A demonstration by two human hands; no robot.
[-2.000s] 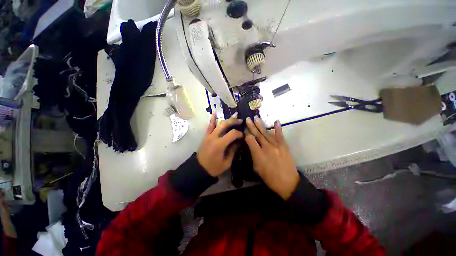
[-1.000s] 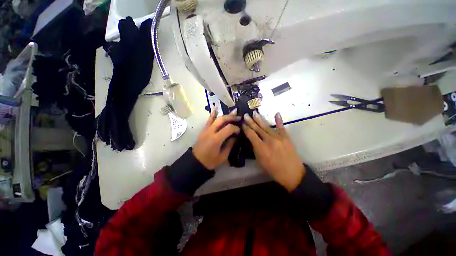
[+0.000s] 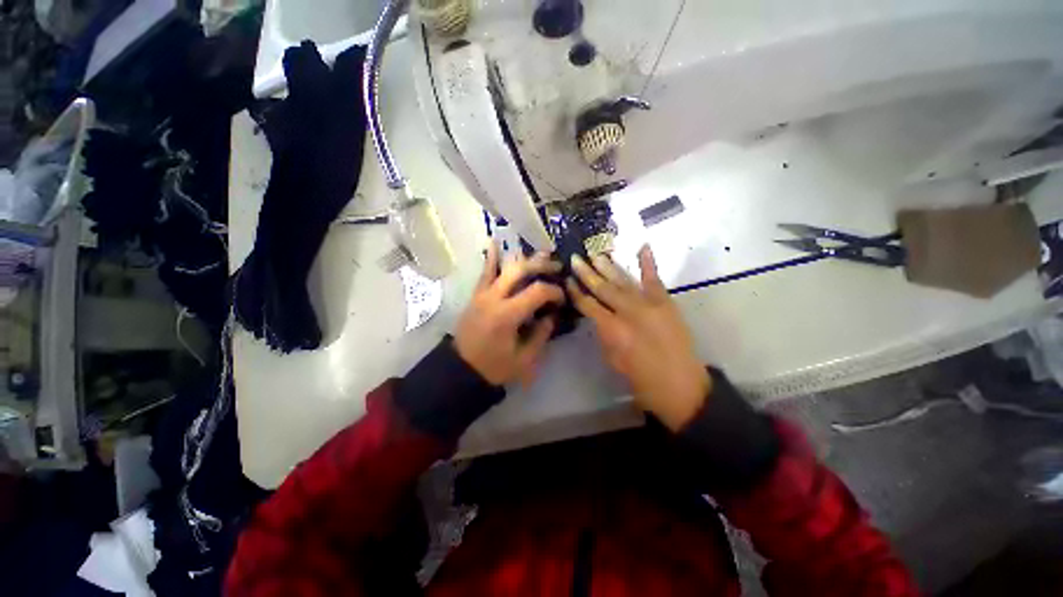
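Observation:
A black work piece [image 3: 564,313] lies at the needle area [image 3: 579,224] under the head of the white sewing machine [image 3: 746,58]. Only a short part of it shows between my hands. My left hand [image 3: 507,317] presses on its left side with bent fingers. My right hand [image 3: 639,332] lies on its right side, fingertips near the presser foot. The fingers partly hide the fabric, and the needle tip cannot be made out. A dark cord [image 3: 746,275] runs right from my right hand across the bed.
Open-bladed snips [image 3: 851,245] lie at right with a brown pad [image 3: 970,248] on their handles. A long black piece [image 3: 305,192] lies at left beside the gooseneck lamp [image 3: 374,105]. A white tag [image 3: 421,297] lies below the lamp. A dark pile with pale strands hangs further left.
The black piece's near end has moved up toward the needle, and less of it shows below my hands. Both hands stay on it beside the needle.

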